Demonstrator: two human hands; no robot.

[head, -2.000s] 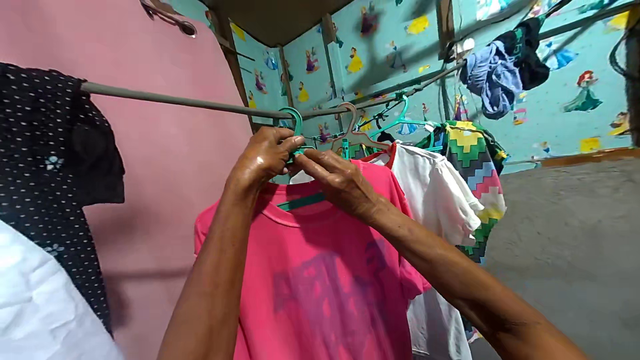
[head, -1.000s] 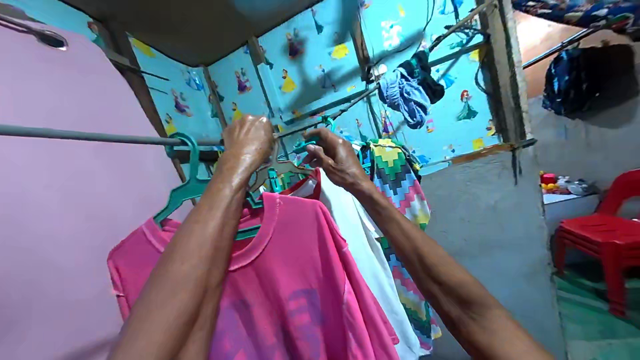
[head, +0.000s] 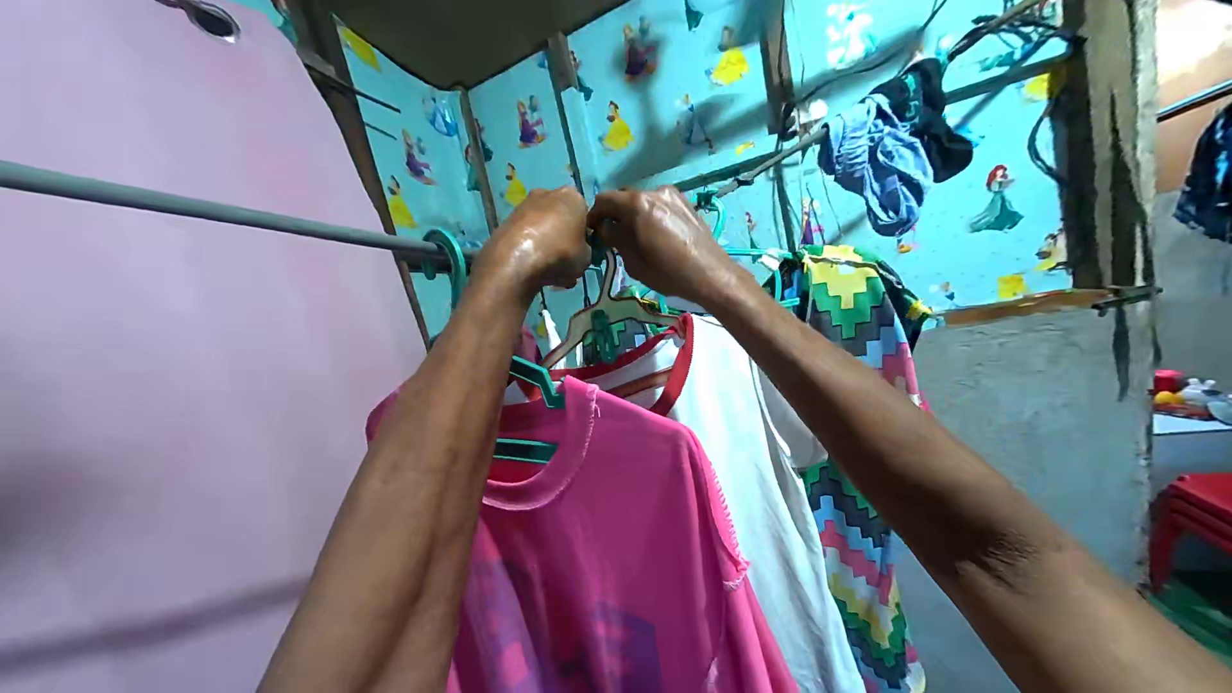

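Observation:
Both of my hands are raised to the grey rod, side by side with knuckles nearly touching. My left hand is curled at the rod and hides what is under its fingers. My right hand is bent over the top of the hangers; whether it grips a hook or the rod cannot be told. Below my left forearm hangs a pink T-shirt on a green plastic hanger. Behind it a brown hanger sits near a white shirt with red neckline.
A zigzag-patterned garment hangs farther along. Blue and dark cloths hang over the rod's far end. A pink curtain covers the left side. At the far right stand a grey wall and a red plastic chair.
My hands have moved from the pink shirt's hanger up to the rod, and since one second ago they have come together. The view has turned to the right.

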